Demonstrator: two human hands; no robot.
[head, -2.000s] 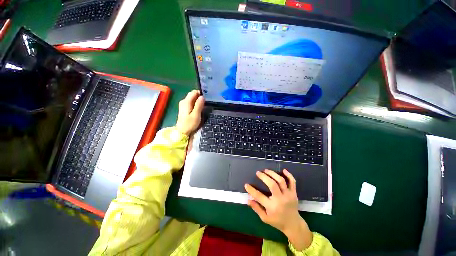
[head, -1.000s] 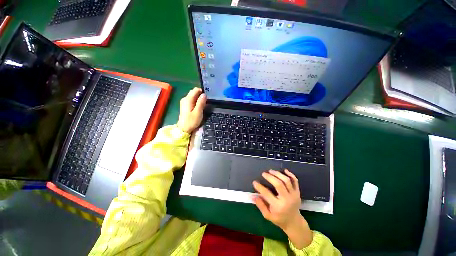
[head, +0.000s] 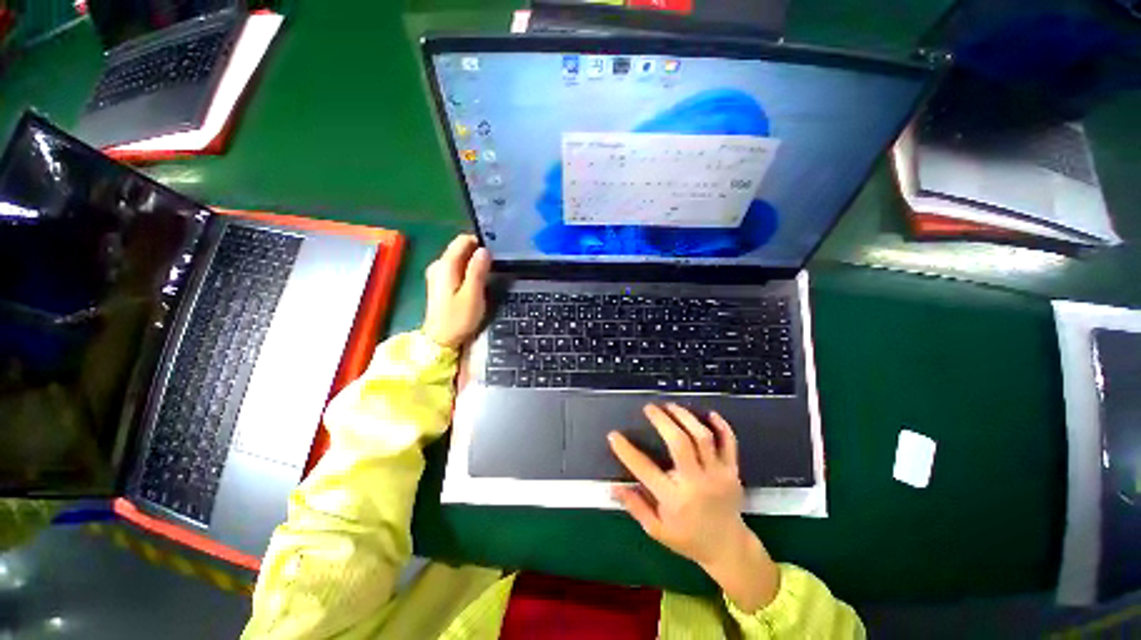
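Observation:
A dark grey laptop (head: 526, 431) stands open in front of me on a white foam sheet (head: 563, 493). Its screen (head: 501, 113) shows a blue swirl desktop with a pale keyboard test window (head: 663, 181). My left hand (head: 456, 293) rests at the laptop's left edge by the hinge; whether it grips the edge is hard to tell. My right hand (head: 687, 483) lies over the touchpad (head: 601, 431) with its fingers spread, holding nothing.
A silver-grey laptop (head: 269, 488) with a black screen lies on a red tray (head: 375, 300) at left. A white pad (head: 915, 459) lies right of the laptop. A dark slab (head: 1120, 438) is at the right edge. More laptops (head: 175, 88) stand behind.
The whole view has shifted, with the laptop now further left in the picture. My right fingers have moved slightly over the touchpad. My left hand stays at the laptop's left edge.

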